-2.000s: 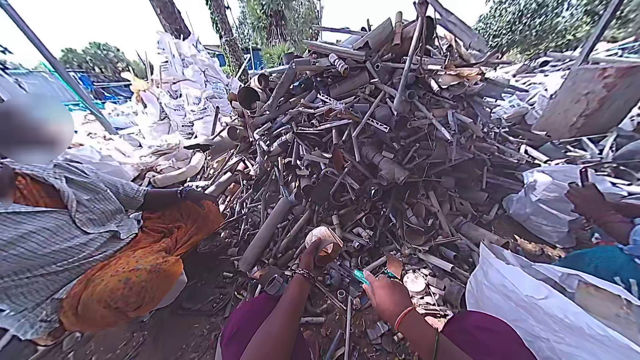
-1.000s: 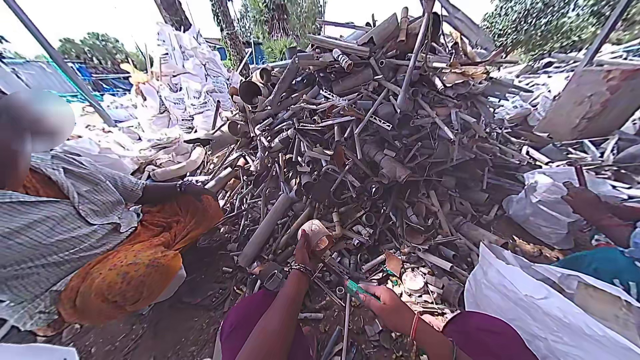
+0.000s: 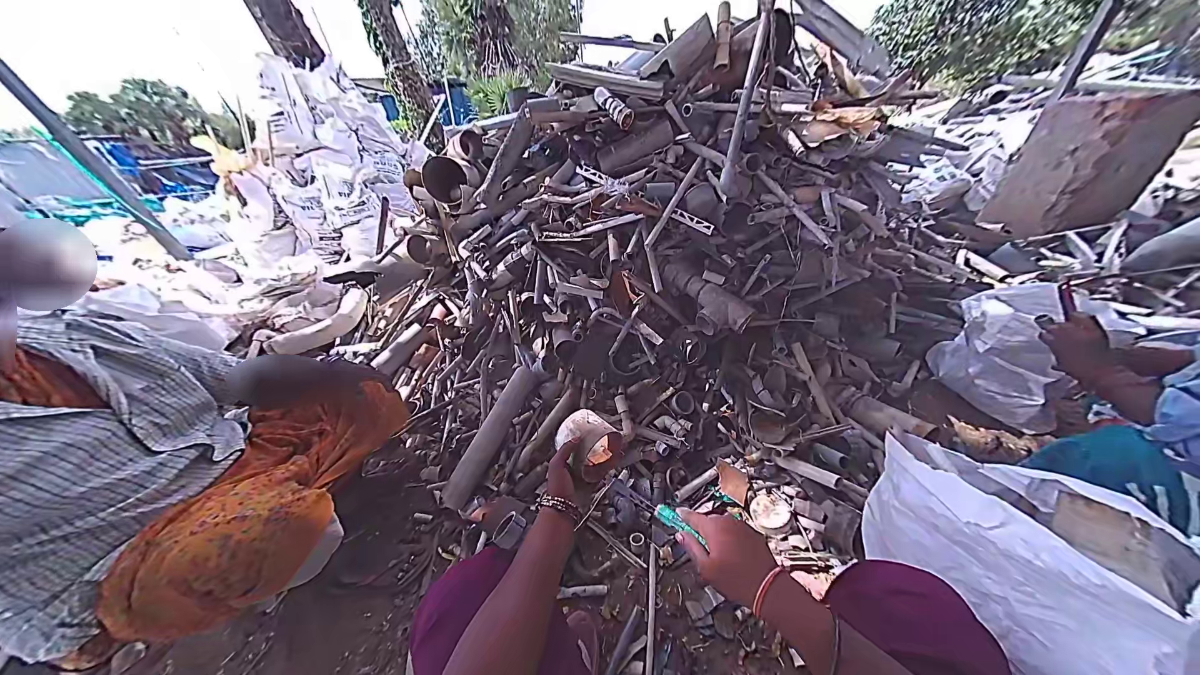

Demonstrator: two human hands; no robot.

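Observation:
My left hand (image 3: 565, 480) grips a short, wide plastic pipe fitting (image 3: 583, 433), whitish outside, its open end facing me and to the right. In my right hand (image 3: 727, 553) is a tool with a green handle (image 3: 682, 525); its thin shaft points left toward the fitting, and the tip is hard to make out. A gap lies between the two hands. Just beyond them rises a large heap of scrap plastic pipes (image 3: 647, 309). A round whitish piece (image 3: 770, 512) lies among fragments beyond my right hand.
A person in a checked shirt (image 3: 122, 431) sits close on the left. At the right edge another person's hands (image 3: 1087, 347) are over a white sack (image 3: 994, 352). An open white sack (image 3: 994, 553) stands near my right knee. A long grey pipe (image 3: 492, 439) leans against the heap.
The fitting in my left hand has turned since one second ago, and its opening now shows more. My right hand has shifted slightly, with the green-handled tool still in it.

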